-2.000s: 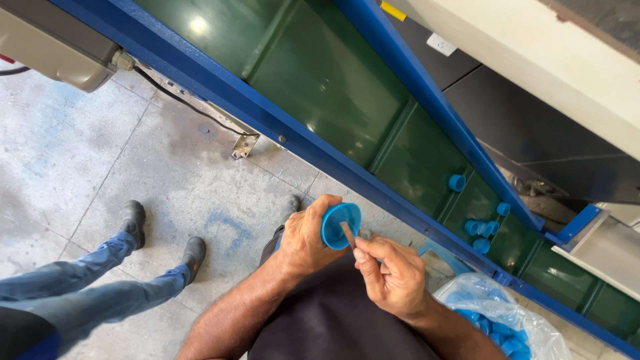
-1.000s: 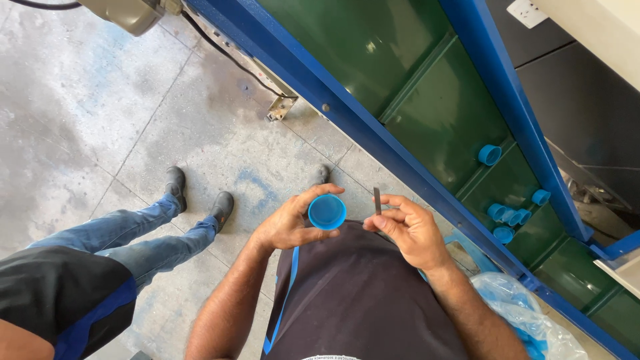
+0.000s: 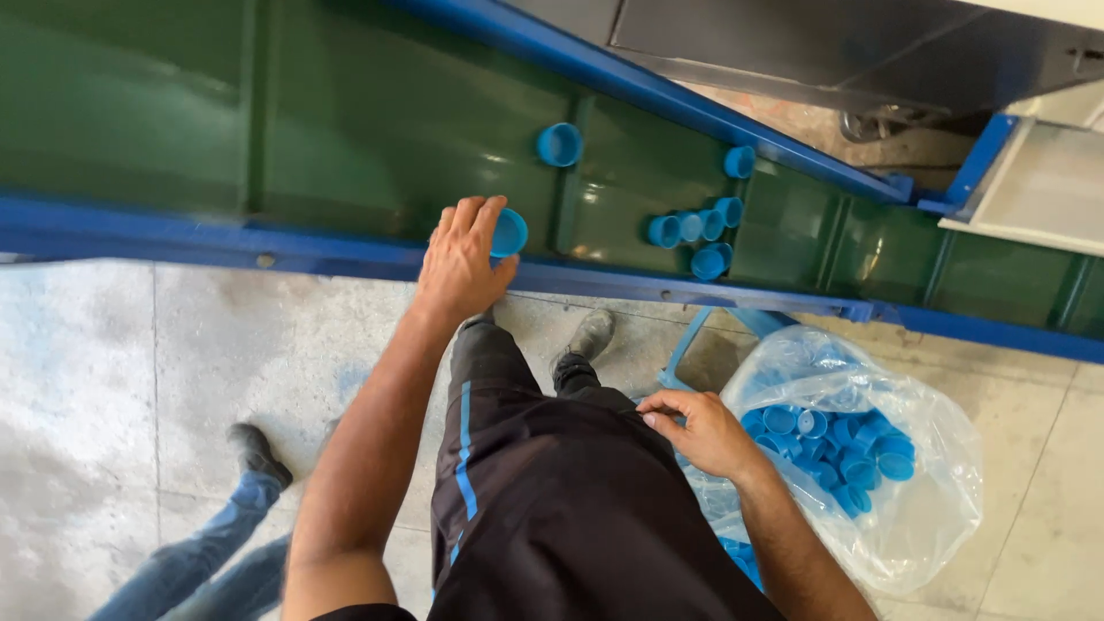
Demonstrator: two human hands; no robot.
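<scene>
My left hand (image 3: 466, 259) is at the near edge of a green conveyor belt (image 3: 371, 147), its fingers against a round blue plastic cap (image 3: 509, 233). Further right on the belt lie a single blue cap (image 3: 560, 145) beside a cleat, one near the far rail (image 3: 739, 162) and a loose group of several more (image 3: 690, 226). My right hand (image 3: 694, 427) is low by my right hip, fingertips pinched together; whether a thin blade is still between them cannot be seen. Just right of that hand stands a clear plastic bag (image 3: 936, 509) holding many blue caps (image 3: 858, 466).
The conveyor's blue metal rail (image 3: 345, 263) runs across in front of me. A white-framed tray or chute (image 3: 1044, 185) and a dark machine panel (image 3: 776, 52) are beyond it. Another person's leg and shoe (image 3: 259, 453) are at lower left on the concrete floor.
My left hand has moved with the cap from in front of my body to the belt's near edge. My right hand, which held a small blade, has lowered toward my hip. The view has turned.
</scene>
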